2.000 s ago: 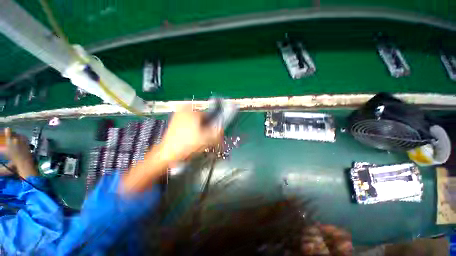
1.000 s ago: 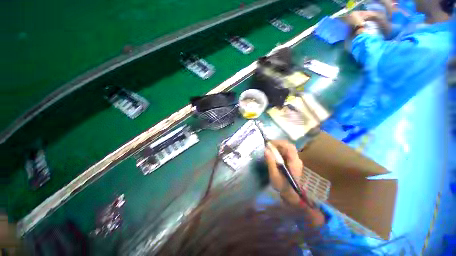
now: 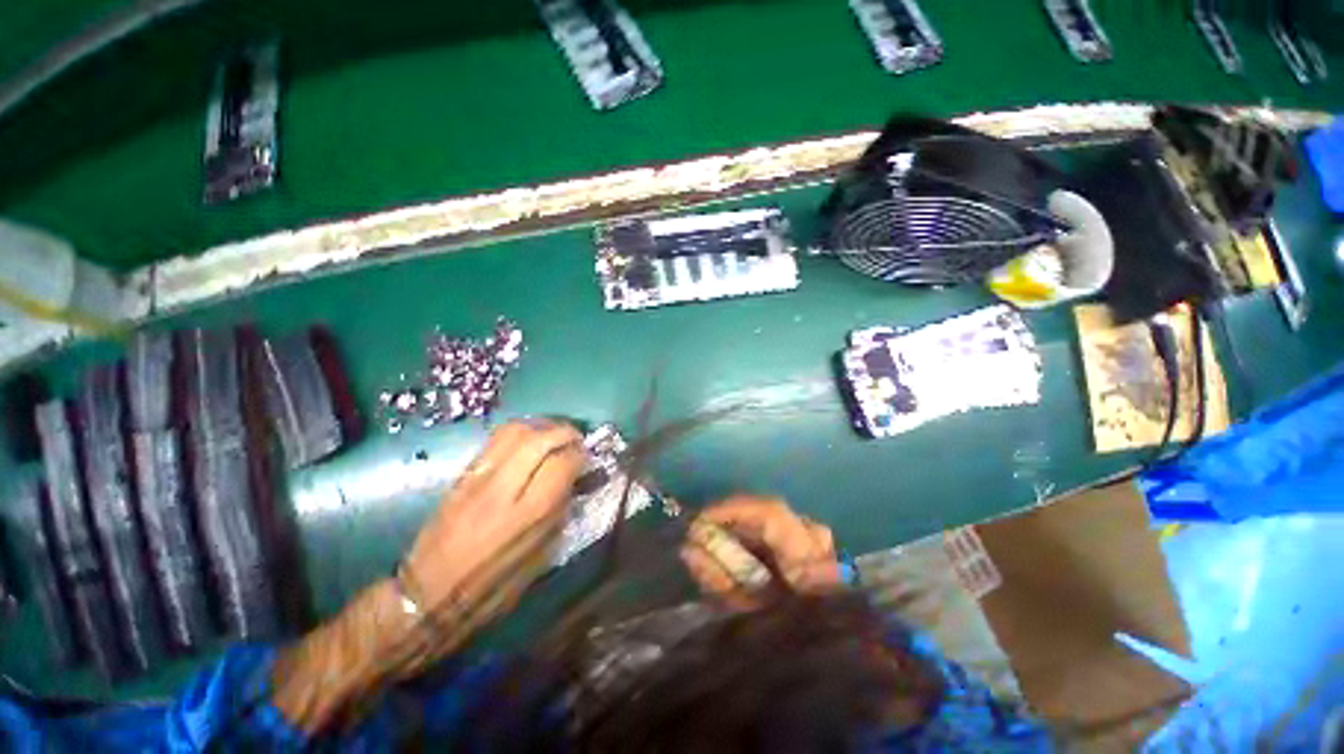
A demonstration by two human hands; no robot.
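A silvery circuit board (image 3: 604,516) lies on the green bench, partly hidden by my left hand and by dark hair. My left hand (image 3: 509,494) is over the board's left edge with fingers bent down; whether it pinches a part is hidden. My right hand (image 3: 759,548) is closed around a slim tool (image 3: 727,555) with a pale yellowish grip, right of the board; its thin tip points up-left at the board's right edge. A loose heap of small pinkish-silver components (image 3: 469,371) lies above my left hand.
Dark ribbed component rows (image 3: 177,486) stand at left. One board (image 3: 700,258) lies behind, another (image 3: 943,371) at right. Beyond are a black fan (image 3: 929,221), a white-rimmed cup (image 3: 1088,248), a wooden pad (image 3: 1128,386) and a cardboard box (image 3: 1083,589). A cream rail (image 3: 487,221) borders the conveyor (image 3: 398,118).
The view has swung back left from the right side. My right hand and tool have moved from the right-hand board to the board in front, where my left hand now shows.
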